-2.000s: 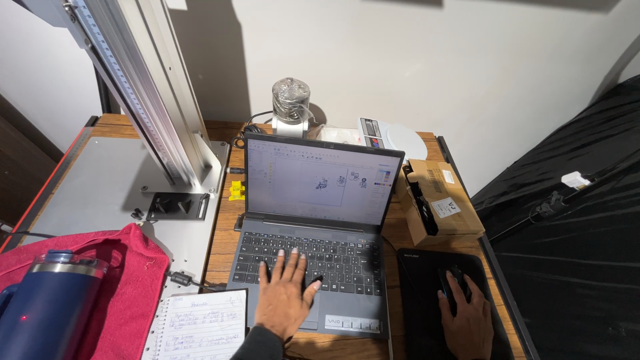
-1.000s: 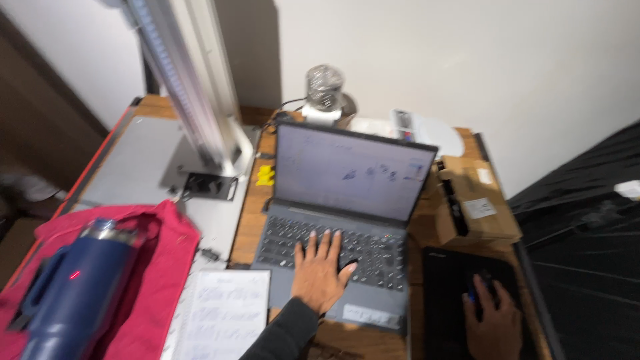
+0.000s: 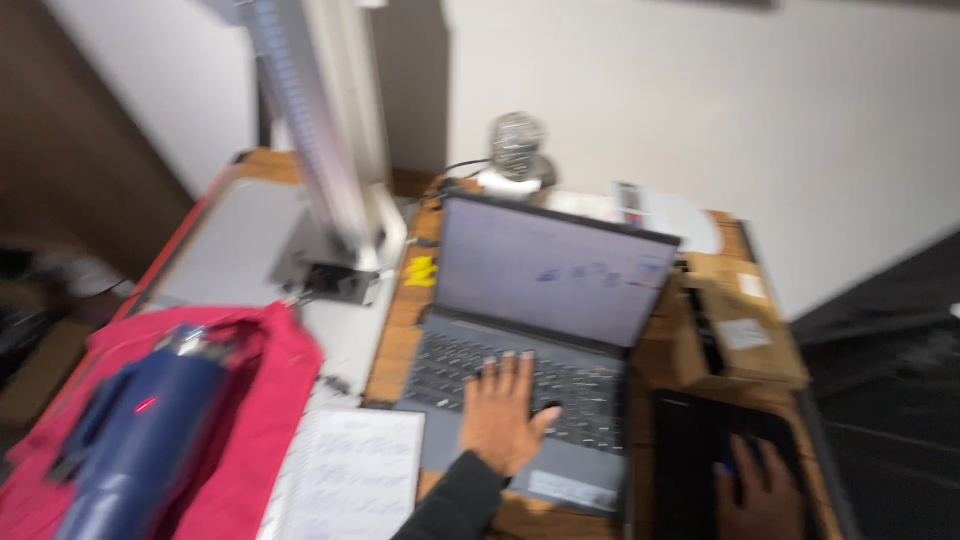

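An open laptop (image 3: pixel 551 277) stands on a wooden table, its screen lit with several small dark shapes on a pale background. My left hand (image 3: pixel 504 420) rests on the laptop's keyboard (image 3: pixel 577 390), palm down with the fingers apart, holding nothing. At the lower right my right hand (image 3: pixel 759 487) lies over a dark computer mouse (image 3: pixel 736 469) on a black mouse pad (image 3: pixel 686 450). A spiral notebook (image 3: pixel 360 472) with handwriting lies left of the laptop. The view is blurred.
A blue insulated tumbler (image 3: pixel 142 442) lies on pink fabric (image 3: pixel 281 375) at left. Behind it rises a metal column (image 3: pixel 307 120) on a grey plate. A wrapped cylindrical object (image 3: pixel 517 146) and a white kitchen scale (image 3: pixel 679 217) stand behind the laptop; a cardboard box (image 3: pixel 757 322) is at right.
The view has shifted, so the table sits lower and further right in the frame. Both hands stay at the keyboard and the mouse.
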